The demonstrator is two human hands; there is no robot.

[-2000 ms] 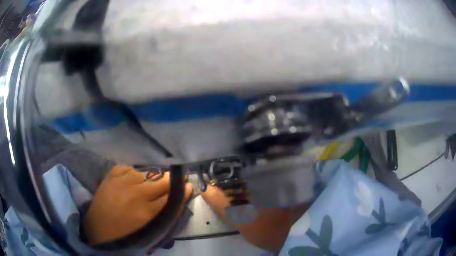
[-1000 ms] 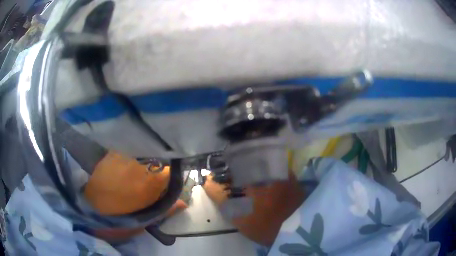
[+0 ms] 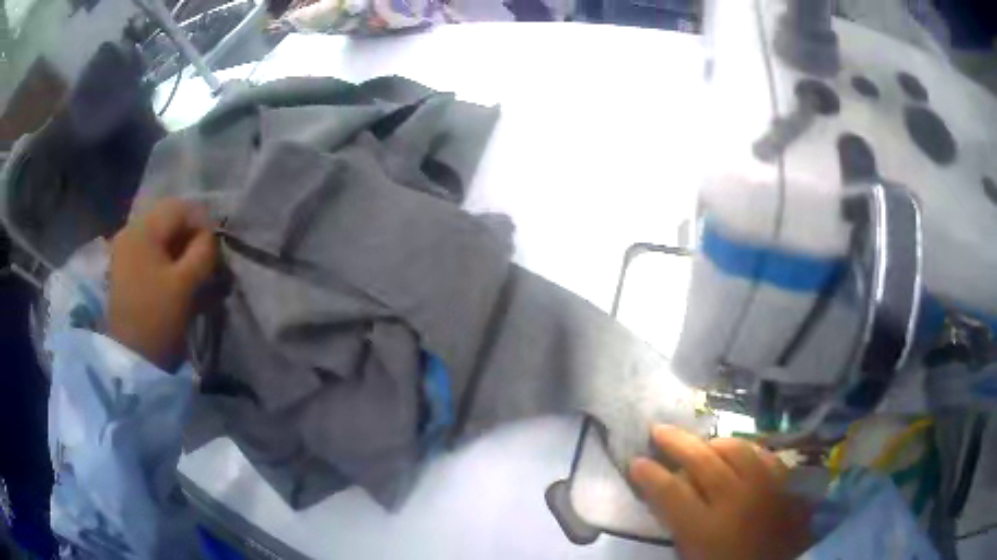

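A heap of grey cloth (image 3: 372, 252) lies left of the sewing machine head (image 3: 765, 273), with a strip of it running right to the needle area (image 3: 722, 405). A small light blue piece (image 3: 438, 399) shows among the grey. My left hand (image 3: 164, 279) is at the heap's left side, its fingers closed on the grey cloth's edge. My right hand (image 3: 716, 492) lies with fingers spread near the cloth's end, just in front of the needle area; whether it presses the cloth is unclear. The needle itself is hidden.
The white table (image 3: 590, 98) bears the heap. A dark curved item (image 3: 574, 514) is by the table slot, left of my right hand. Yellow and green scissors handles (image 3: 891, 448) are right of the needle area. Patterned cloth (image 3: 383, 13) lies at the far edge.
The view has swung left and back from the machine head, bringing the grey heap into view. My left hand has moved from beside the needle to the heap's left side.
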